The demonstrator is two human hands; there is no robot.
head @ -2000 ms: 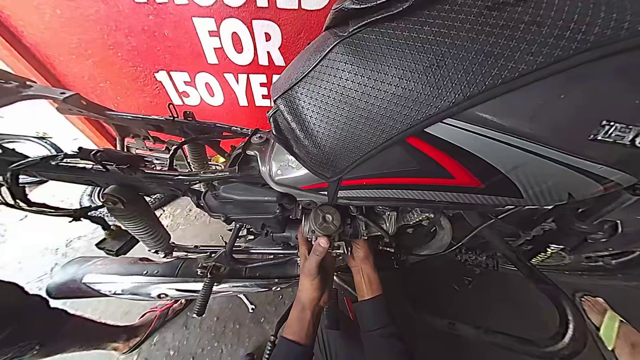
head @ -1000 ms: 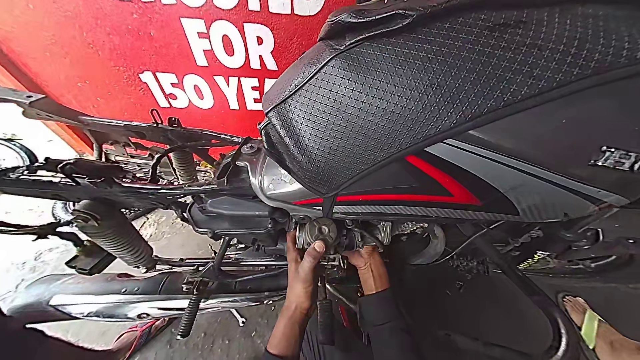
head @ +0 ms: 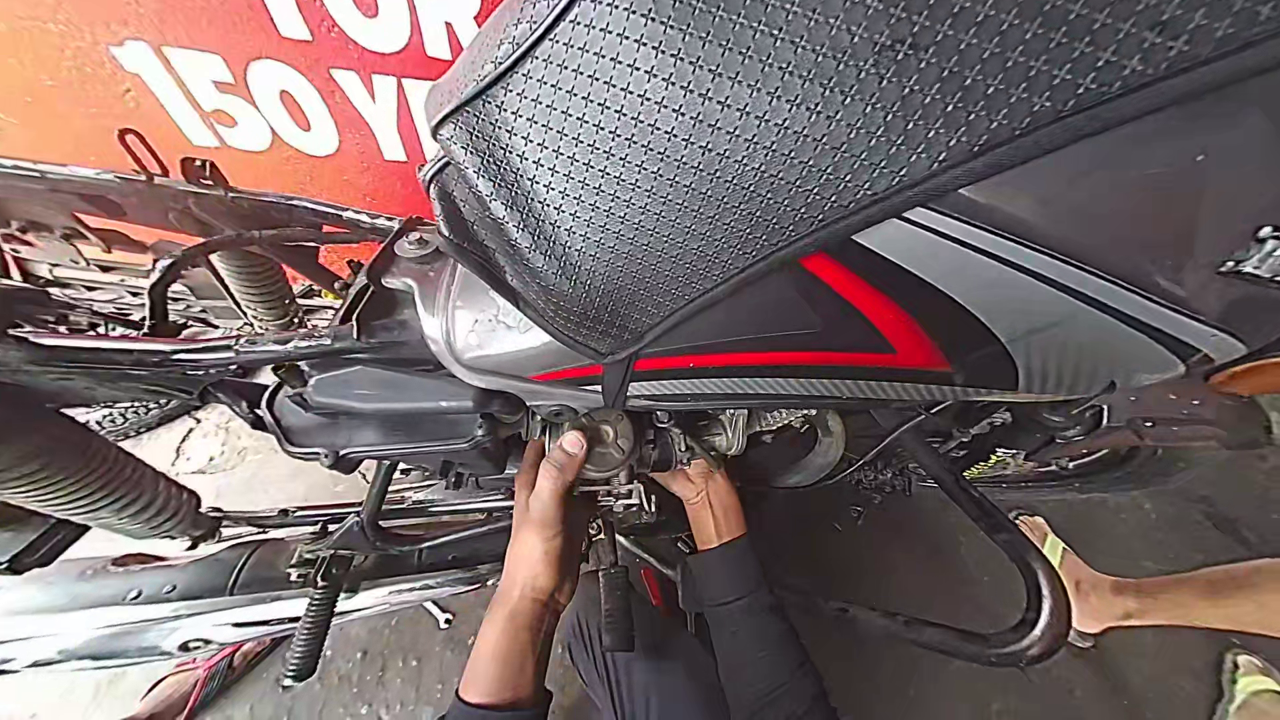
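Under the covered fuel tank of a motorcycle, my left hand (head: 548, 490) grips the round-topped carburetor (head: 608, 445), its thumb on the near side of the cap and its fingers hidden behind. My right hand (head: 705, 492) reaches in at the carburetor's right side, by the engine end; its fingertips are hidden among the parts, so what they touch cannot be told. The black air filter box (head: 380, 415) lies left of the carburetor. Over the tank (head: 750, 340) hangs a black patterned cover (head: 700, 170), with a strap running down beside the carburetor.
A shock absorber spring (head: 100, 470), a chrome exhaust (head: 130, 610) and a rubber footpeg (head: 315, 620) are at the left. A wrench (head: 438, 614) lies on the ground. At the right are a black crash bar (head: 1000, 560) and another person's sandalled foot (head: 1075, 580); another foot (head: 205, 680) is lower left.
The view has come closer to the motorcycle. My left hand stays at the carburetor with its thumb on the cap, and my right hand stays beside it.
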